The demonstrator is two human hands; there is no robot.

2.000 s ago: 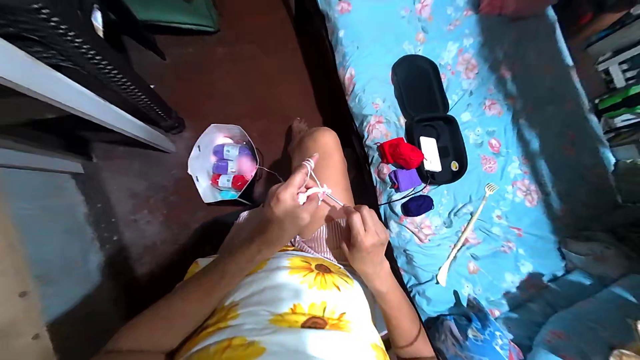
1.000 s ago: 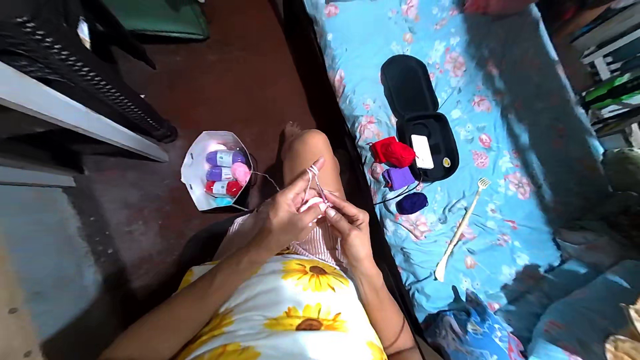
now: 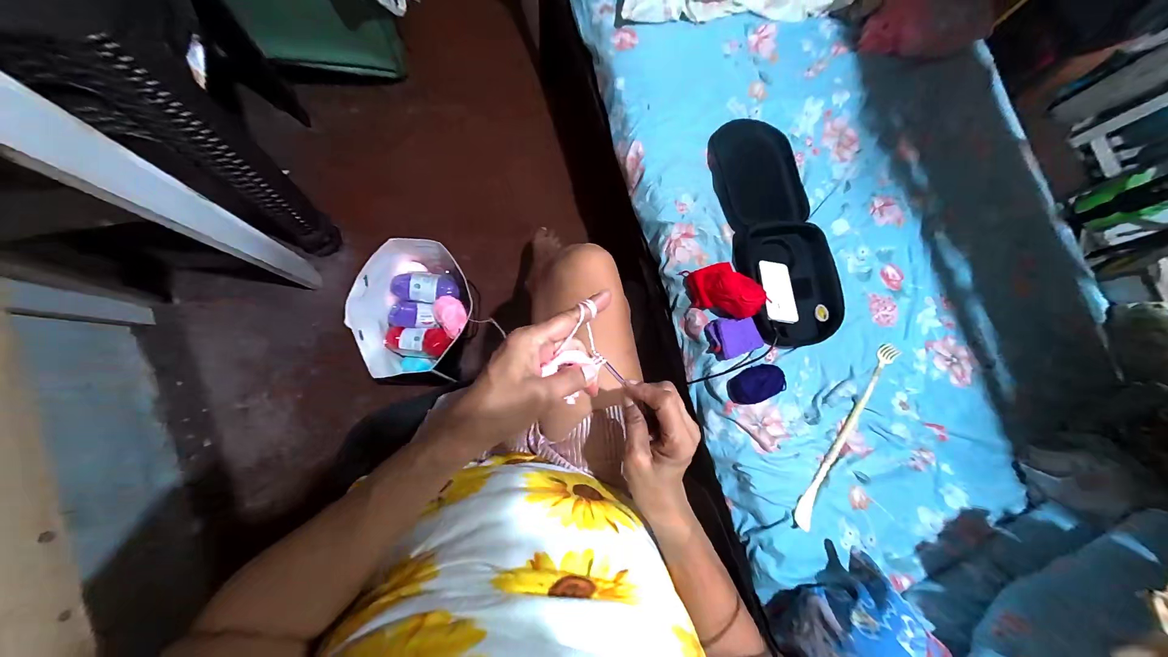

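Note:
Pale pink yarn crochet work [image 3: 573,359] is pinched in my left hand [image 3: 529,370], above my bare knee. A strand of the yarn loops over the raised left index finger. My right hand [image 3: 659,429] grips a thin crochet hook [image 3: 614,371], its tip at the edge of the work. Left of my leg, a white container [image 3: 367,315] holds purple yarn [image 3: 425,287], red yarn [image 3: 418,342] and a pink ball [image 3: 450,315], with a strand trailing toward my hands.
On the bed's blue floral sheet [image 3: 867,447] lie an open black case [image 3: 812,292], red yarn [image 3: 727,290], a purple bundle [image 3: 734,338], a dark blue ball [image 3: 756,384] and a back scratcher [image 3: 844,433]. Black woven furniture [image 3: 164,119] stands at the left.
My right hand, close against the work one second ago, has drawn away to the right, and the hook's shaft shows between my hands.

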